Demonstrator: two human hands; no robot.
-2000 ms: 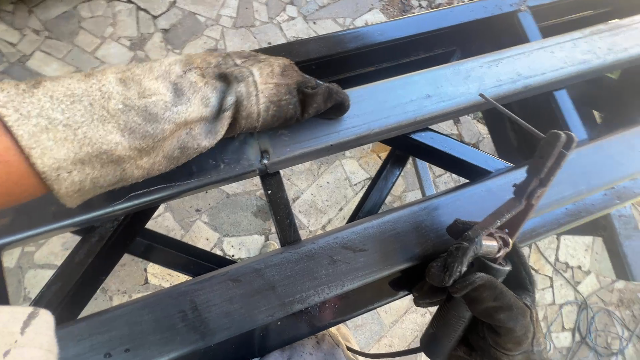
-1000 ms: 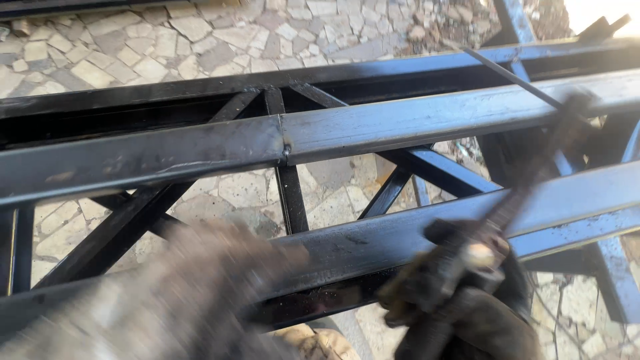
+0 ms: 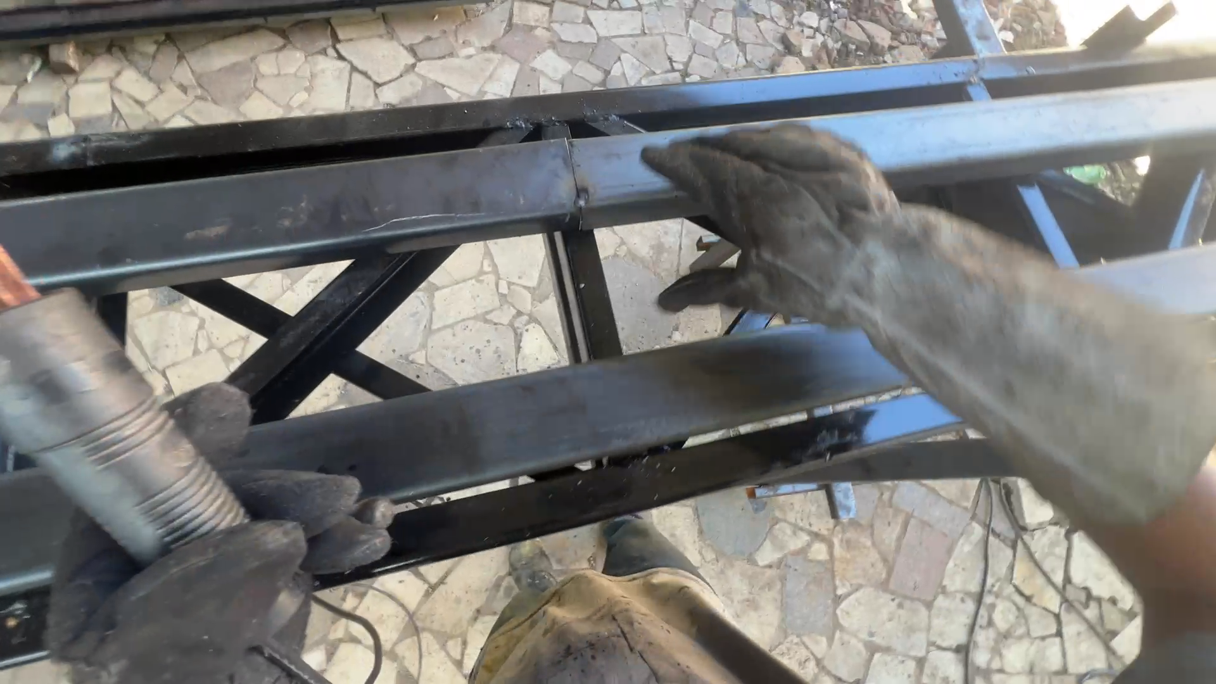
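At the lower left, my left hand (image 3: 218, 541), in a dark, dirty work glove, is closed around a tool's ribbed grey cylindrical handle (image 3: 133, 427). A copper-coloured part (image 3: 13, 280) shows at the handle's upper end, cut off by the view's edge. My right hand (image 3: 779, 209), in a long gauntlet glove, lies over the upper black steel tube (image 3: 408, 214), with fingers pointing left and thumb apart. Nothing shows in it; blur hides whether it touches the metal. Just left of its fingertips is a vertical joint (image 3: 578, 185) in that tube, with a small bead at its lower edge.
Black diagonal braces (image 3: 351, 323) and an upright (image 3: 584, 294) run between the upper tube and the nearer steel tube (image 3: 570, 404). Stone paving (image 3: 475, 323) lies below. Cables (image 3: 983, 570) trail at the lower right. My clothed leg (image 3: 627, 617) is beneath the frame's near side.
The electrode holder with its rod, earlier in my right hand, is out of that hand. My right hand has moved up over the far tube; my left, earlier on that tube, is now lower left, holding a handle.
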